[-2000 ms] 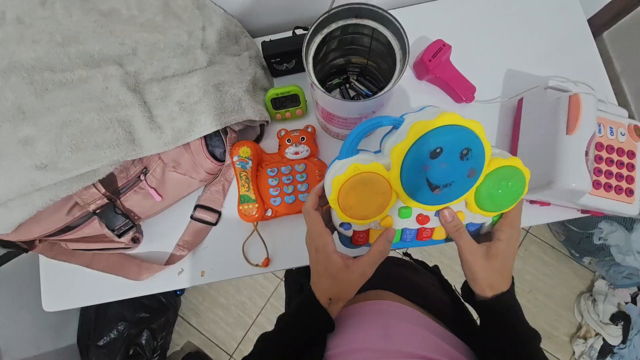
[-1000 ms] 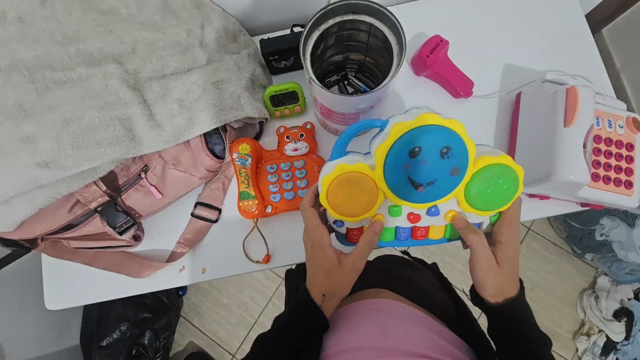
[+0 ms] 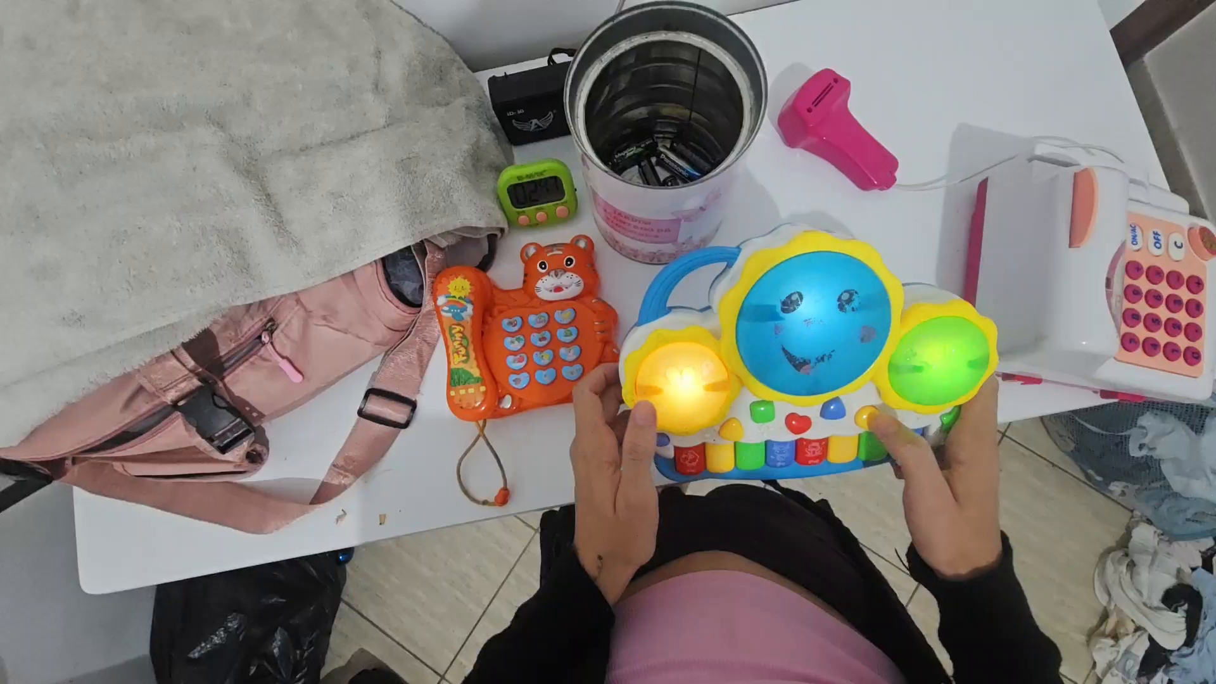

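Observation:
A toy piano with flower-shaped drum pads (image 3: 812, 323) is held between both hands over the table's front edge, and its blue, green and orange pads are lit. My left hand (image 3: 616, 475) grips its left end, the thumb at the orange pad. My right hand (image 3: 942, 475) holds the right end, with the thumb on a small yellow button above the keys. Just left of the piano lies an orange tiger-shaped toy telephone (image 3: 540, 328) with a cord loop hanging from it.
Behind stand a metal can (image 3: 665, 204) with batteries inside, a green digital timer (image 3: 537, 193) and a black box (image 3: 529, 103). A pink toy scanner (image 3: 836, 128) is wired to a toy cash register (image 3: 1054, 275) at right. A pink bag (image 3: 323, 351) and grey blanket (image 3: 218, 161) cover the left.
The pads of the toy piano have lit up. My left thumb has moved from the buttons to beside the orange pad.

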